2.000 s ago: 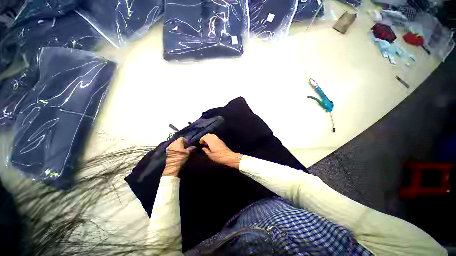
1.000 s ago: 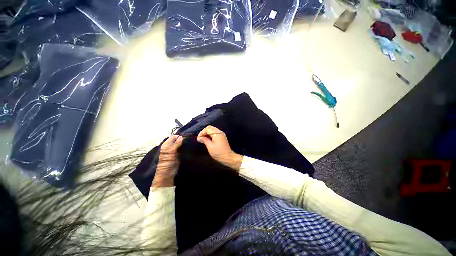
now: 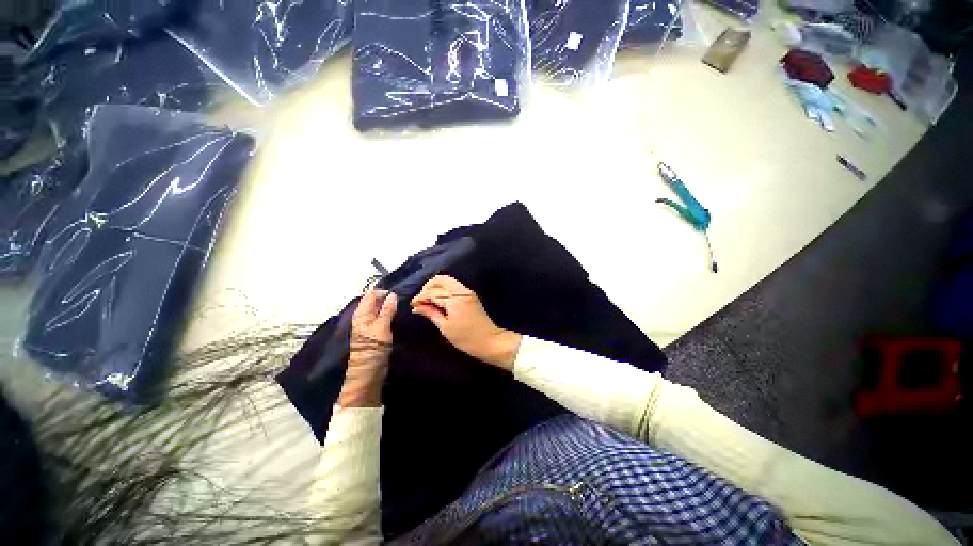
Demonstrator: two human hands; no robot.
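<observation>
A black garment (image 3: 565, 309) lies on the cream table in front of me, partly over the table's near edge. A dark grey-blue band (image 3: 443, 256) shows at its upper left edge. My left hand (image 3: 371, 325) is closed on the garment at this band. My right hand (image 3: 457, 316) is just to its right, over the garment, with thumb and forefinger pinched together; whether it holds anything between them is too small to tell. A small dark thing (image 3: 379, 267) sticks out beyond the band, above my left hand.
Bagged garments (image 3: 139, 245) lie at the left, with another (image 3: 435, 64) at the back. A teal tool (image 3: 688, 208) lies right of the garment. A brown block (image 3: 727, 49), red-and-black pincushion (image 3: 808, 68), red tool (image 3: 872, 79) and marker (image 3: 851, 167) lie farther right. A red stool (image 3: 910, 375) stands on the floor.
Two seconds ago both hands were at the band. My left hand is now slightly lower, and my right hand's fingers have gone from reaching into the band to a raised pinch.
</observation>
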